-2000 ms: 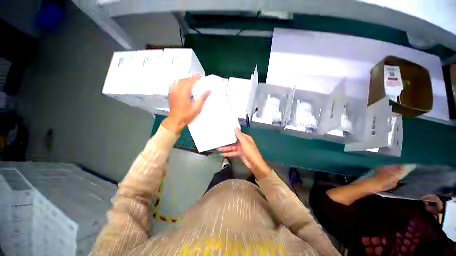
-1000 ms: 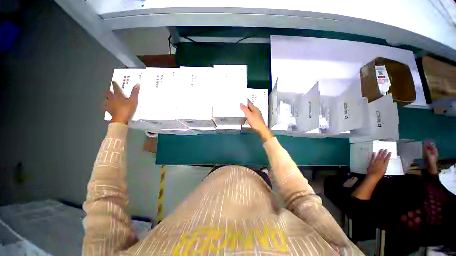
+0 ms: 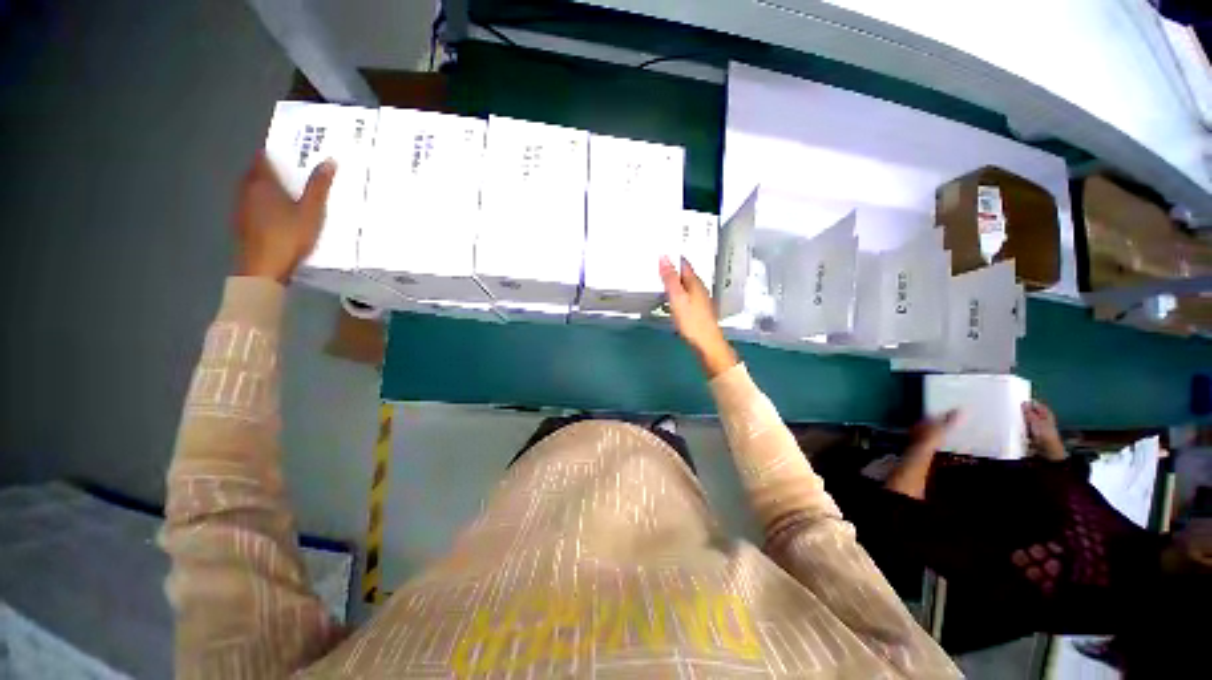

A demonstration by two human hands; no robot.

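Closed white product cartons (image 3: 534, 213) stand side by side in an upper row at the bench's left end, with parts of a lower layer showing beneath. My left hand (image 3: 282, 219) is on the leftmost carton (image 3: 326, 173), thumb on top and fingers around its outer side. My right hand (image 3: 691, 308) presses the right end of the row, at the rightmost upper carton (image 3: 635, 219). The row sits between my two hands. A lower closed carton (image 3: 701, 246) stands just right of it. Open filled cartons (image 3: 813, 286) with raised lids stand further right, their contents partly hidden.
A brown parts box (image 3: 1010, 233) stands on the white board at the back right. A coworker's hands (image 3: 1045, 428) hold a white carton (image 3: 977, 412) at the bench's front edge. A pale frame post (image 3: 312, 47) rises at the back left. Yellow-black tape (image 3: 379, 498) marks the floor.
Since two seconds ago, the tilted carton has left my hands and my hands have spread to the row's ends. The coworker's carton, open one second ago, now appears closed. The view has shifted slightly.
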